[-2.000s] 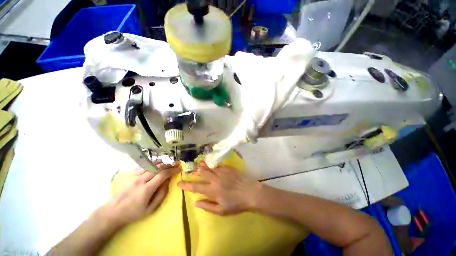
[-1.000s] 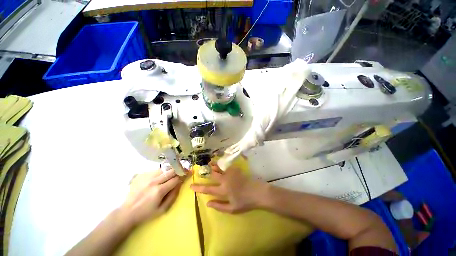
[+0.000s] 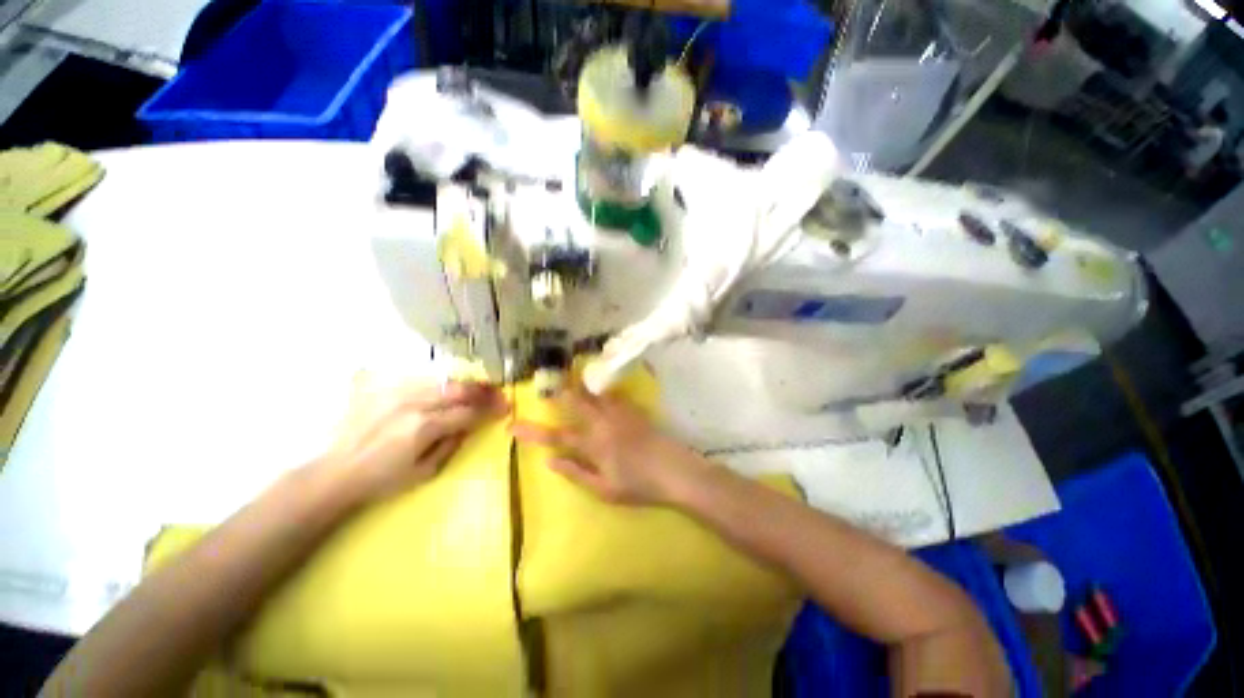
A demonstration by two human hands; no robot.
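A large yellow panel (image 3: 396, 573) with a dark seam (image 3: 517, 532) down its middle lies on the table and hangs over its front edge. Its upper end is under the needle area (image 3: 546, 368) of the white sewing machine (image 3: 819, 307). My left hand (image 3: 430, 430) lies on the panel left of the seam, fingertips near the needle area. My right hand (image 3: 607, 443) lies on it right of the seam, fingers spread and pressing it. The needle itself is hidden. The picture is slightly blurred.
A panel stack (image 3: 34, 259) lies at the table's left edge. A white cloth (image 3: 709, 259) and a bottle with green base (image 3: 621, 191) are on the machine head. A blue bin (image 3: 280, 68) stands behind the table, another (image 3: 1139, 545) at lower right with a white container (image 3: 1034, 588).
The view has shifted, and more of the panel's lower part shows, with yellow edges at left and right. Both hands remain on the panel beside the seam, close to the needle area.
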